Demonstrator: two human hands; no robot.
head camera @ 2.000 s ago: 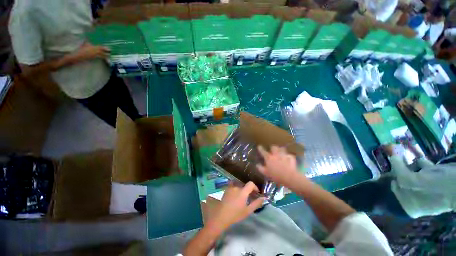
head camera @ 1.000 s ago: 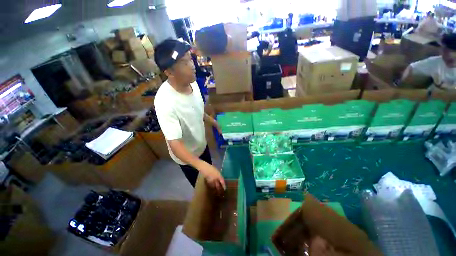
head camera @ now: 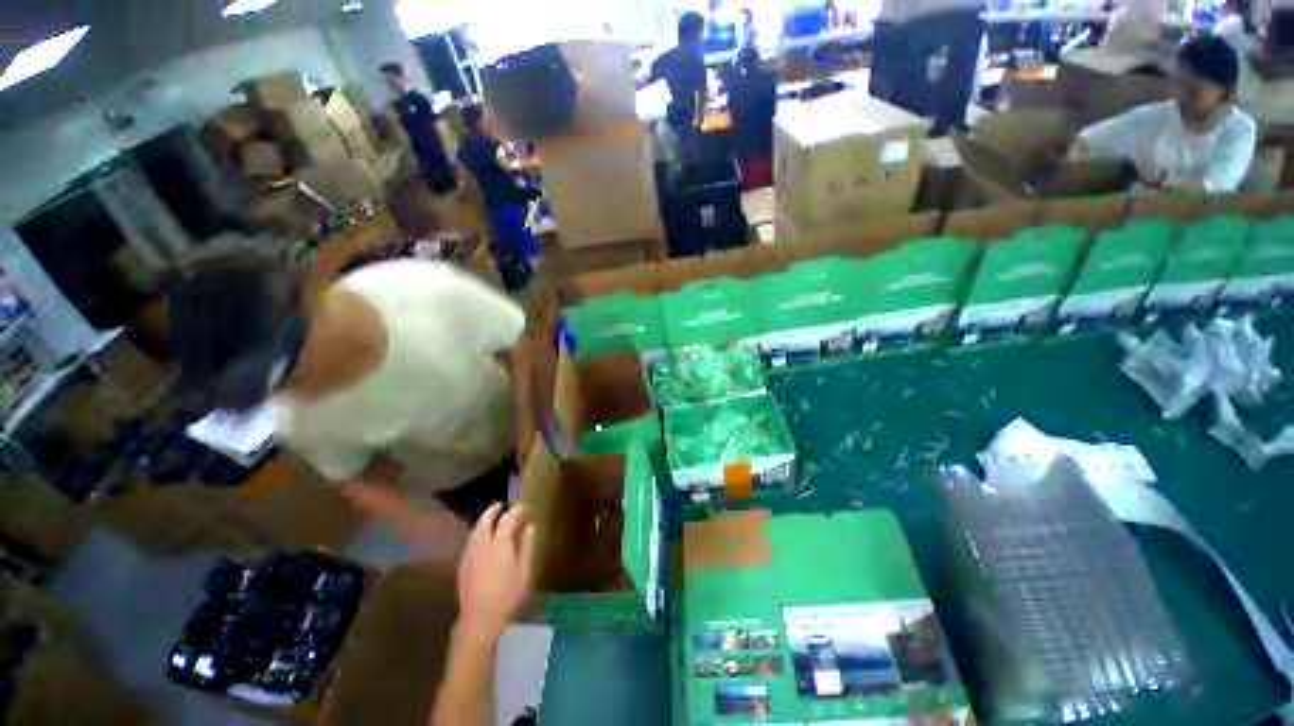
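My left hand (head camera: 497,560) is at the left side of an open green colour box (head camera: 642,528), beside its brown flap, fingers slightly apart. Whether it touches the flap is unclear. My right hand is out of view. A second open box (head camera: 613,390) stands just behind. A green-and-white flat box blank (head camera: 816,610) lies in front of me. The ribbed clear air column bags (head camera: 1064,589) lie stacked to its right, beside a curling white strip (head camera: 1057,451).
Two green trays of small clear packets (head camera: 727,437) stand behind the blank. Green boxes (head camera: 891,295) line the far edge. Crumpled white film (head camera: 1206,372) lies far right. A neighbouring worker (head camera: 412,376) bends at left, near a floor carton of black products (head camera: 270,624).
The box I had in front of me is gone from above the blank. My left hand is now at the left-hand box, and two open boxes stand there. The neighbouring worker has bent down, withdrawing a hand from the box.
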